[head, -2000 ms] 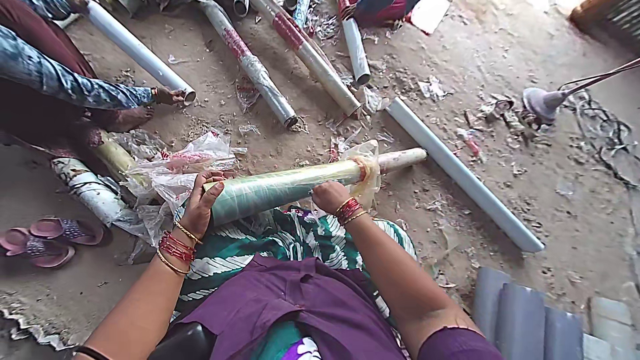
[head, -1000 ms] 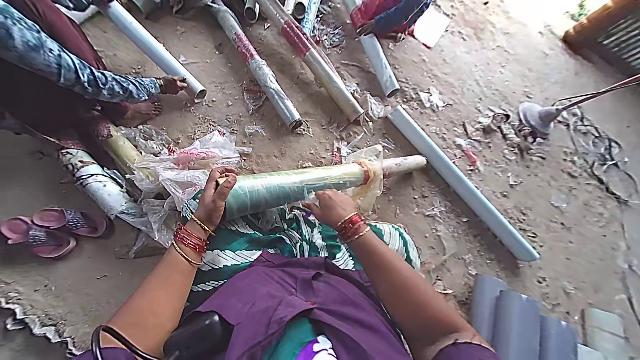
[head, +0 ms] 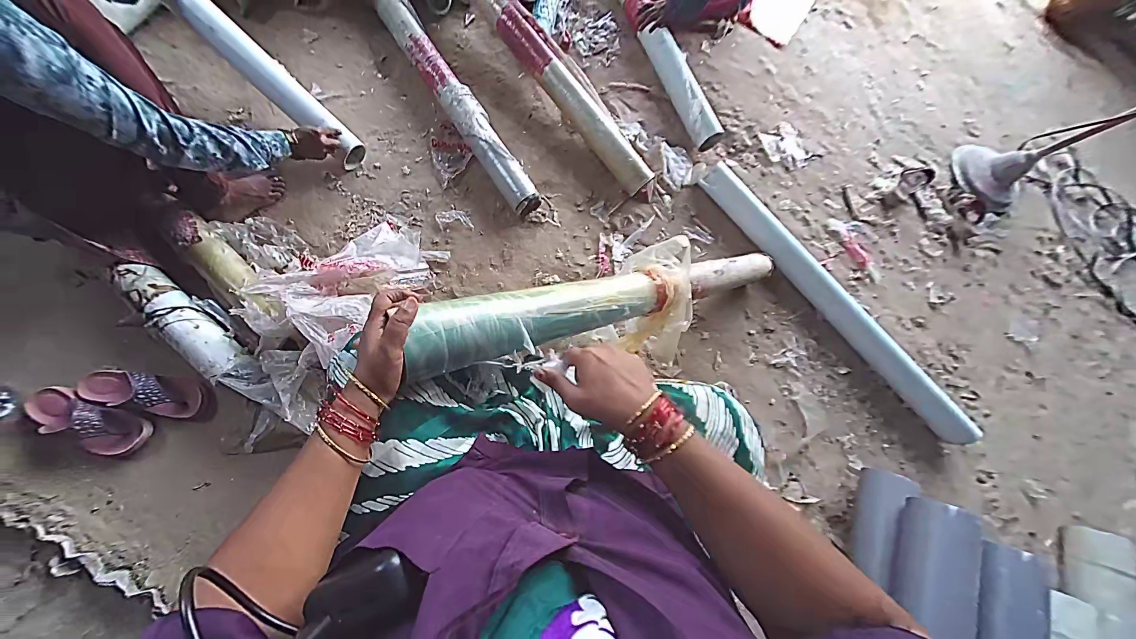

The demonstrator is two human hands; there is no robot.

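Note:
Across my lap lies a green roll wrapped in clear plastic film, with a narrower pale rod sticking out of its right end and gathered yellowish plastic around that end. My left hand rests on the roll's left end, fingers raised along its rim. Against the roll's lower side, my right hand has its fingers curled at a loose wisp of plastic film; whether it grips the film is hard to see. Crumpled clear plastic with red print lies just left of the roll.
Several long tubes, such as a light grey one, lie on the dirt floor ahead. A co-worker's hand touches a tube at upper left. Pink sandals are at left, grey rolls at lower right, a cone-shaped object at right.
My right hand has moved from the upper right part of the roll down to its lower side. My left hand stays at the roll's left end.

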